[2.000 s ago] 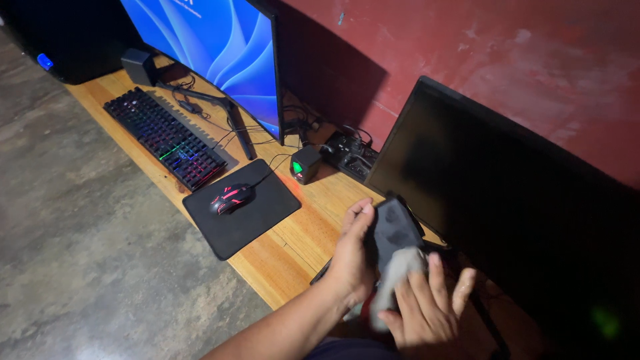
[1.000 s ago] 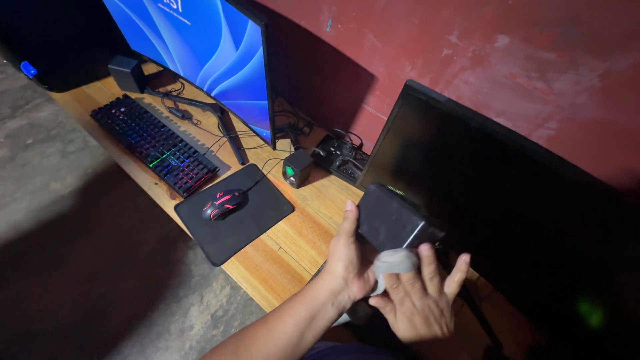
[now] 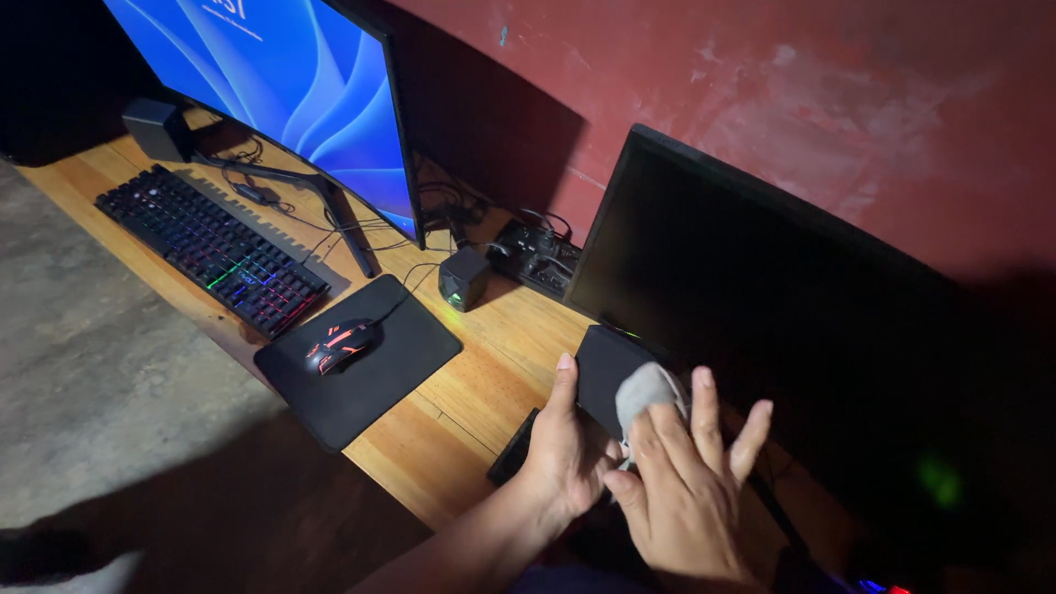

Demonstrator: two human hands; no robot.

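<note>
My left hand [image 3: 565, 450] holds a black box-shaped device [image 3: 609, 371], likely a small speaker, with the thumb along its near side. My right hand [image 3: 689, 478] presses a grey cloth [image 3: 648, 392] against the device's face with its fingertips; the ring and little fingers are spread away from it. Both hands are in front of a dark monitor [image 3: 767, 313] at the right. Part of a black object [image 3: 513, 450] shows on the table beside my left wrist. The device's underside is hidden by my hands.
On the wooden table [image 3: 495, 355] are a black mouse pad [image 3: 396, 388] with a lit mouse [image 3: 342, 346], a lit keyboard [image 3: 214, 247], a small cube speaker [image 3: 464, 279], another speaker [image 3: 155, 128], a lit monitor [image 3: 289, 82], cables and a power strip [image 3: 540, 252]. A red wall stands behind.
The cloth and my right fingers have moved upward over the device's face since one second ago. The device has changed its tilt in my left hand.
</note>
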